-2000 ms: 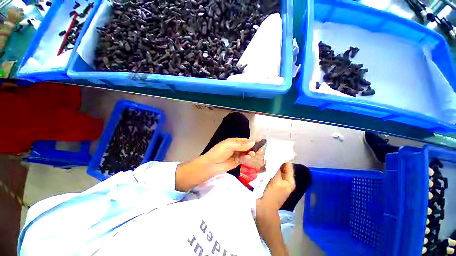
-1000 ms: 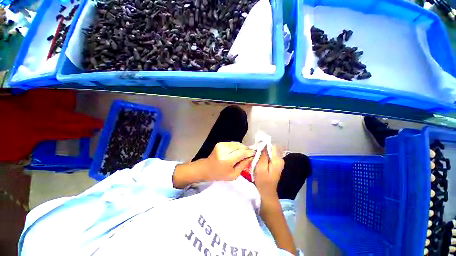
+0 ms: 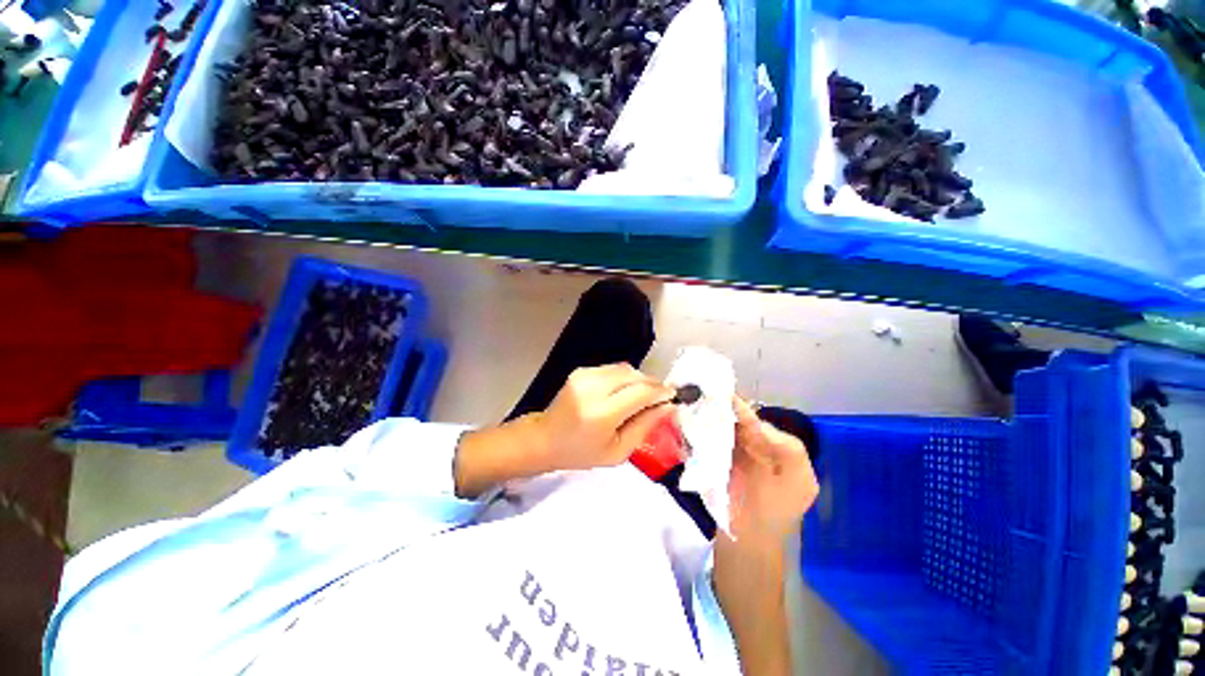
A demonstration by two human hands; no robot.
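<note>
My left hand (image 3: 603, 416) holds a small dark part (image 3: 687, 394) between its fingertips, above my lap. My right hand (image 3: 772, 465) holds a crumpled white cloth (image 3: 710, 436), which hangs down between the hands. The dark part's tip lies against or just in front of the cloth; whether it touches is unclear. A large blue tray (image 3: 449, 205) on the bench is heaped with dark parts. A second blue tray (image 3: 951, 248) to its right holds a smaller pile on a white liner. A red item (image 3: 657, 450) shows in my lap below my left hand.
A shallow blue tray (image 3: 82, 207) with a red stick stands at the upper left. A floor crate (image 3: 247, 456) of dark parts is below the bench. A perforated blue crate (image 3: 872, 528) stands right of my knees, beside a right-edge crate (image 3: 1121, 528) of black parts. A person's red clothing (image 3: 119, 324) shows at left.
The cloth was bunched between both hands one second ago; it now hangs open and the dark part's end shows. My right hand has moved slightly right and down.
</note>
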